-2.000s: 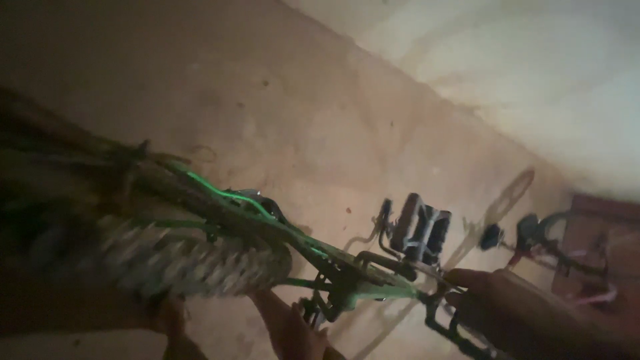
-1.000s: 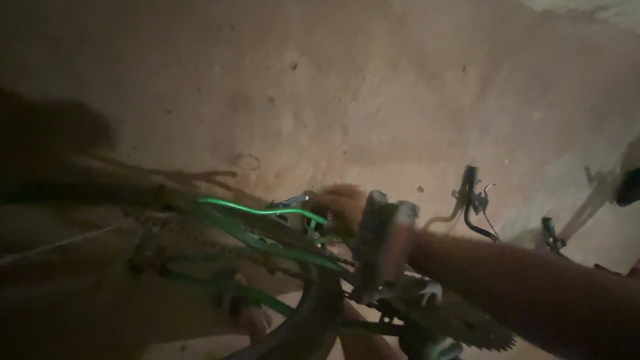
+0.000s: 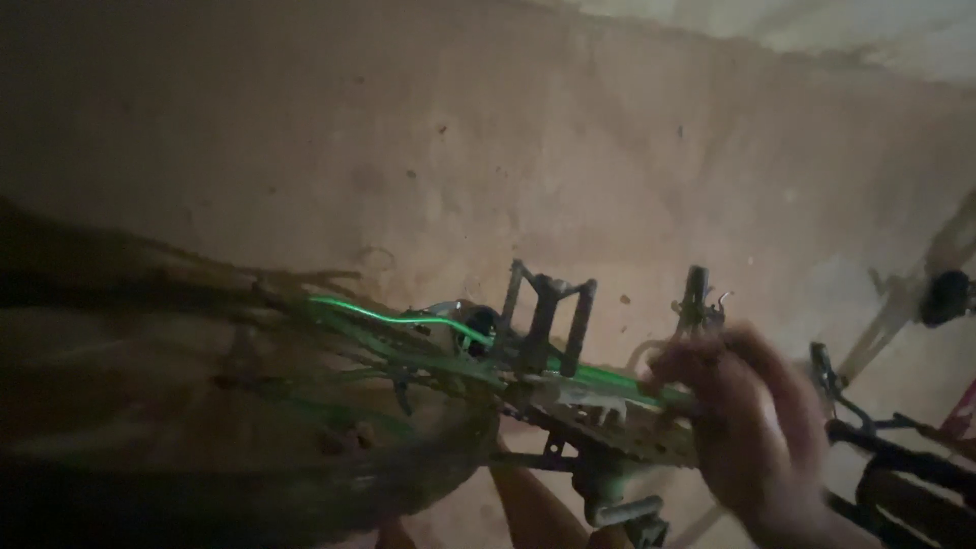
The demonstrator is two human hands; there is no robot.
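Observation:
A bicycle with a green frame [image 3: 610, 377] stretches across the lower view, dim and partly blurred. My right hand [image 3: 743, 412] is over the frame, to the right of the chainring [image 3: 663, 442], its fingers curled near the green tube. Blur hides whether they grip it. A black platform pedal [image 3: 541, 316] stands left of this hand, and the wide dark tyre [image 3: 427, 473] is at lower left. A bright green tube or cable [image 3: 381, 316] runs left of the pedal. My left hand cannot be made out.
Bare legs [image 3: 534, 499] show below the bicycle. A black handlebar grip with a lever [image 3: 694, 293] rises behind my right hand. Other dark bicycle parts [image 3: 907, 457] are at lower right. The brownish floor [image 3: 457, 152] bears small specks, with a pale surface [image 3: 862, 38] at upper right.
My right hand was beyond the pedal, near the green tube's left part, one second ago; now it is to the pedal's right. The view has also shifted.

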